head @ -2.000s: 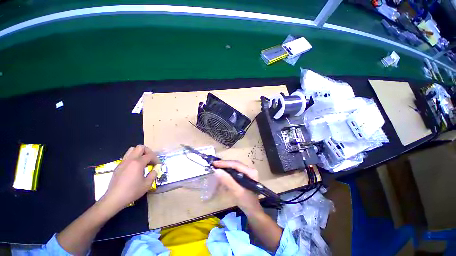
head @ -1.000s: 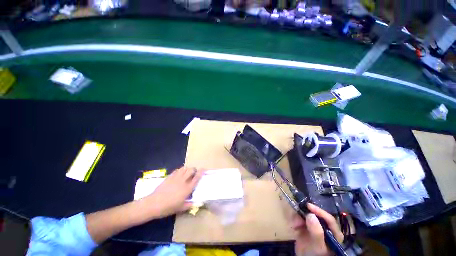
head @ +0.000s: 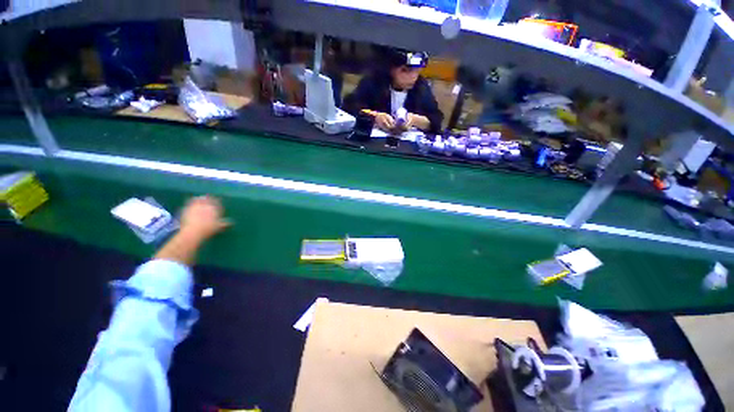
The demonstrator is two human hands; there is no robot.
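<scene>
My left hand point(head: 201, 219) is over the green belt, a little blurred; a finger or thumb stands apart and nothing shows in it. Just left of it, a white housing point(head: 142, 215) lies on a clear plastic sleeve; I cannot tell if the hand touches the sleeve. Right of the hand, another white housing point(head: 377, 251) lies on the belt with a silver, yellow-edged battery cell point(head: 323, 250) at its left end and a clear sleeve under it. My right hand and the soldering iron are not in view.
Near me are the tan board point(head: 346, 350), tilted fan point(head: 429, 376), solder spool point(head: 547, 368) and bagged parts point(head: 628, 362). Another housing with a cell point(head: 579, 261) is farther right on the belt. Yellow-edged cells point(head: 22, 194) are stacked far left. A person point(head: 400, 100) sits across the belt.
The view has tilted up. My left hand has left the housing and cell at the board and reaches over the belt. A housing with a cell now lies mid-belt. My right hand has gone out of view.
</scene>
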